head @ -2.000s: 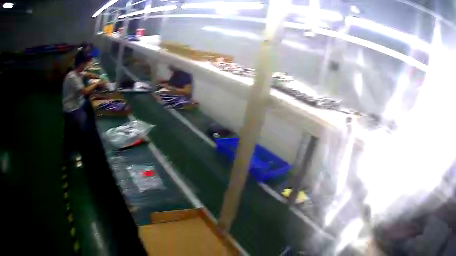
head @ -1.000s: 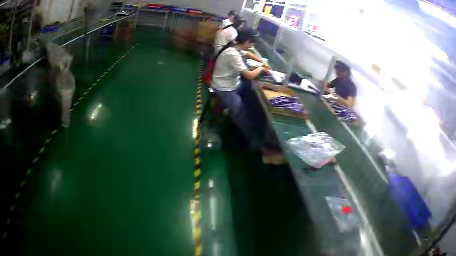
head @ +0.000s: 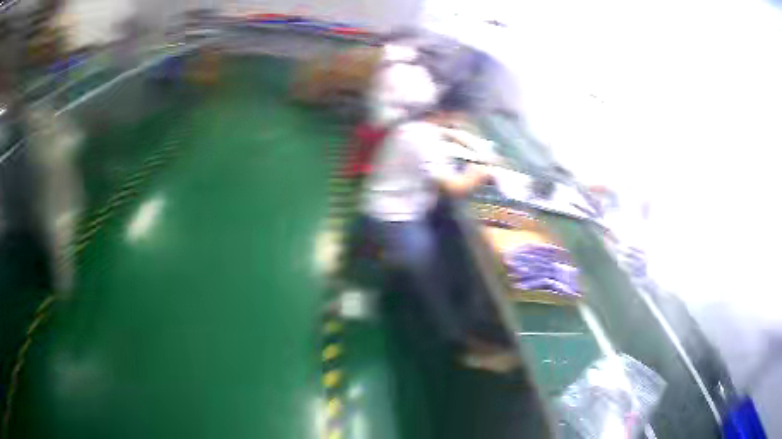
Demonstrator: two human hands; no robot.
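Observation:
Neither of my hands is in the picture. The frame is strongly blurred. Nearest in front of me on the green-topped bench [head: 553, 343] lies a clear plastic bag [head: 604, 394] at the lower right, its contents too blurred to tell. Beyond it stands a cardboard box [head: 549, 297] holding violet parts [head: 542, 270]. The corner of a blue bin [head: 744, 422] shows at the lower right edge.
A person in a white top [head: 403, 171] stands at the bench's left side, with another person's pale head or cap behind. Green floor [head: 214, 274] with yellow-black lines [head: 332, 369] lies left. A blurred upright figure or object [head: 64, 197] shows far left.
The view has swung left from the bench to the aisle and moved nearer the standing person. The box of violet parts looks larger. The bag and blue bin have shifted toward the lower right.

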